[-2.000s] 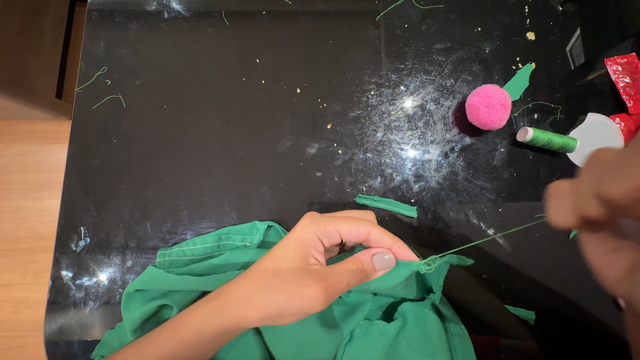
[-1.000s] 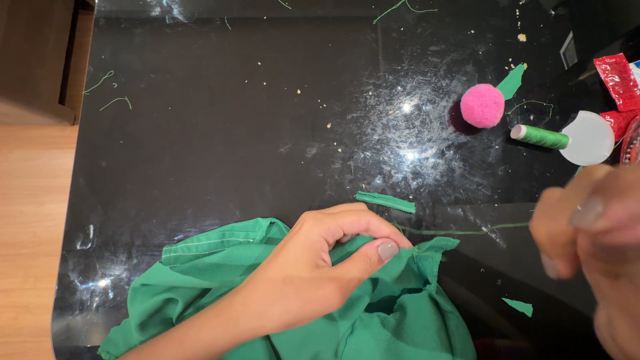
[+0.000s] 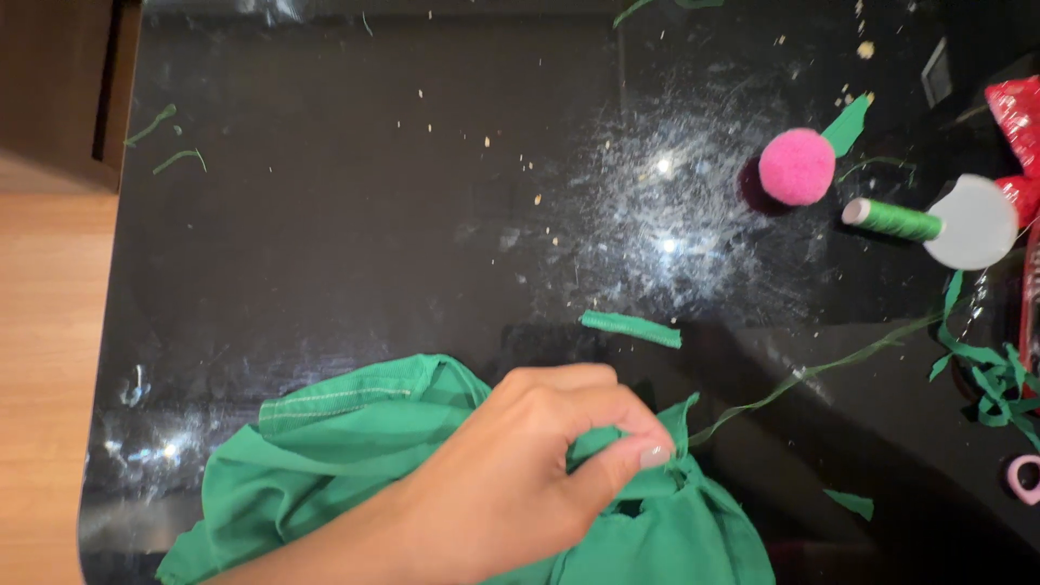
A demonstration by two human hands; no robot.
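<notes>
My left hand (image 3: 536, 463) comes in from the bottom edge, its thumb and forefinger pinched on the gathered edge of a green fabric piece (image 3: 325, 463). The cloth lies in folds under and around the hand, with a light stitched hem showing at its upper left. From the pinched spot a green thread (image 3: 764, 402) runs loosely to the right over the black table. My right hand is out of frame. Any needle is too small to see or hidden.
On the glossy black table (image 3: 325, 203) lie a pink pompom (image 3: 797, 166), a green thread spool (image 3: 894, 220) touching a white disc (image 3: 971, 223), and a green fabric strip (image 3: 631, 328). At the right edge are red shiny packaging (image 3: 1016, 122), green scraps (image 3: 995, 382) and a pink ring-shaped handle (image 3: 1024, 479).
My right hand, at the right side before, has left the view. The thread, taut two seconds ago, now lies slack. My left hand still pinches the green fabric.
</notes>
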